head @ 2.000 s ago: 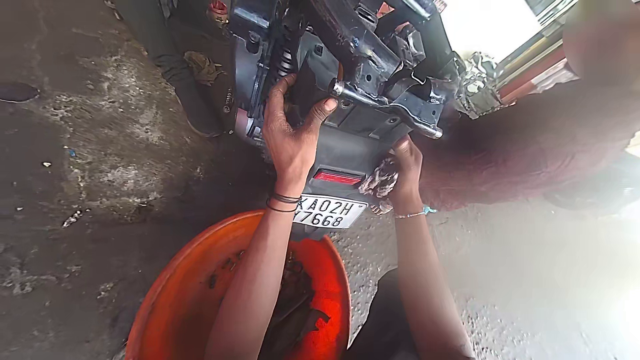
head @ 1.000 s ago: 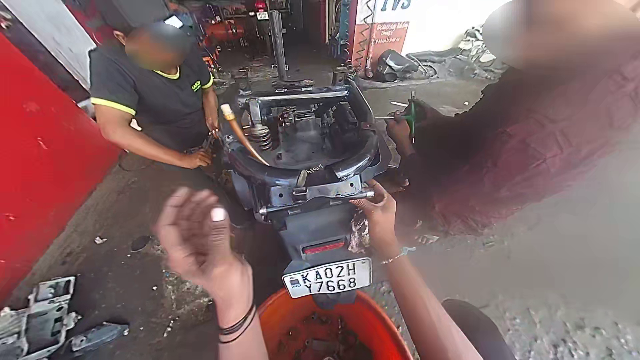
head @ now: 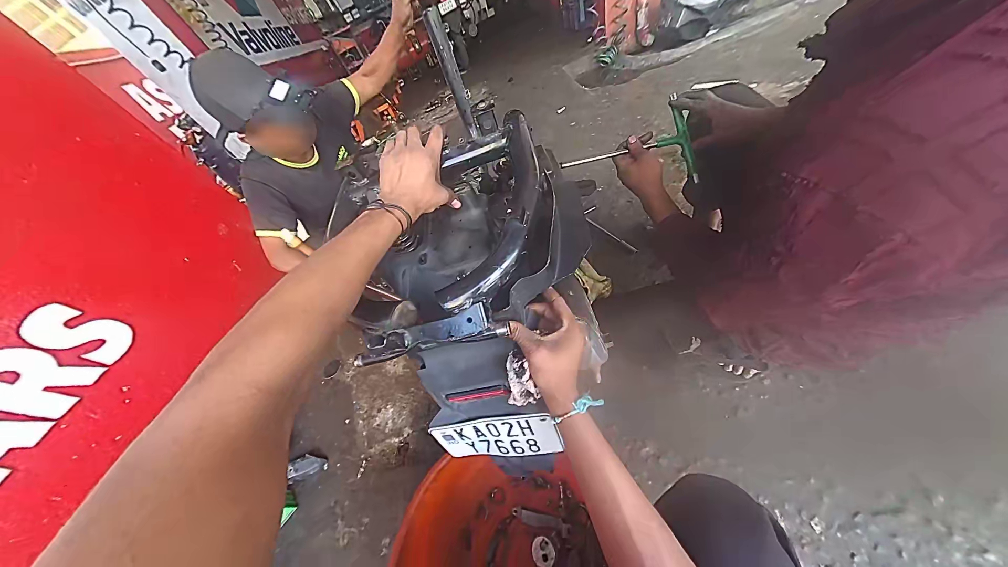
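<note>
The bare black frame of a scooter [head: 516, 256] stands before me, its rear mudguard [head: 453, 376] with red reflector and number plate [head: 498, 435] towards me. My left hand [head: 413, 173] reaches far over the frame, fingers spread, at its left tube; whether it touches is unclear. At the rear right corner my right hand [head: 551, 342] grips the end of the rear bracket [head: 441, 331], with a crumpled rag [head: 521, 378] under the palm. A black plastic panel [head: 563, 232] runs along the frame's right side.
An orange tub [head: 425, 512] holding metal parts sits below the plate. At the left, beside a red wall [head: 102, 236], a person in a cap [head: 291, 189] raises an arm. A person in maroon at the right holds a green T-handle tool [head: 682, 140] against the frame.
My left hand has gone from the air left of the mudguard forward over the frame. My right hand stays at the rear right corner. The person at the left has raised an arm.
</note>
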